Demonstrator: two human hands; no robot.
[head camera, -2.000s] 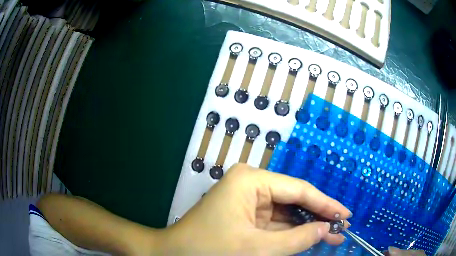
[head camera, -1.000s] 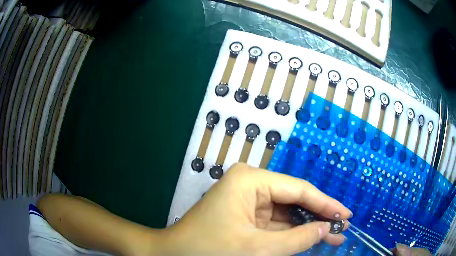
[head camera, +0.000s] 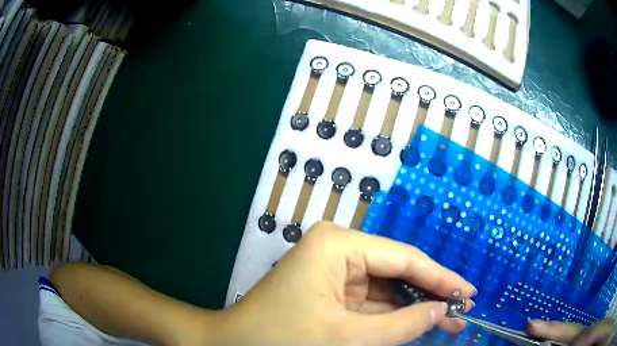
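Note:
My left hand (head camera: 352, 290) pinches a small dark part (head camera: 454, 307) between thumb and index finger, with more dark pieces showing inside the fingers. My right hand (head camera: 572, 331), cut off by the lower right edge, holds slim silver tweezers (head camera: 497, 328). Their tips meet the round end of the part. The blue film (head camera: 440, 236), with rows of pale dots, lies over a white foam tray (head camera: 274, 145). The tray holds rows of dumbbell-shaped parts (head camera: 310, 94) with round ends joined by tan strips. Whether the tips hold a tiny piece cannot be seen.
A stack of pale slab edges (head camera: 51, 142) stands at the left. A cream foam tray (head camera: 467, 37) with dumbbell slots lies at the top right. The dark green mat (head camera: 169, 155) shows between the stack and the white tray. A dark object (head camera: 601, 74) is at the right edge.
The tweezers have tilted flatter, and their tips now meet the round end. More of my right hand shows at the lower right. My left hand has stayed in place.

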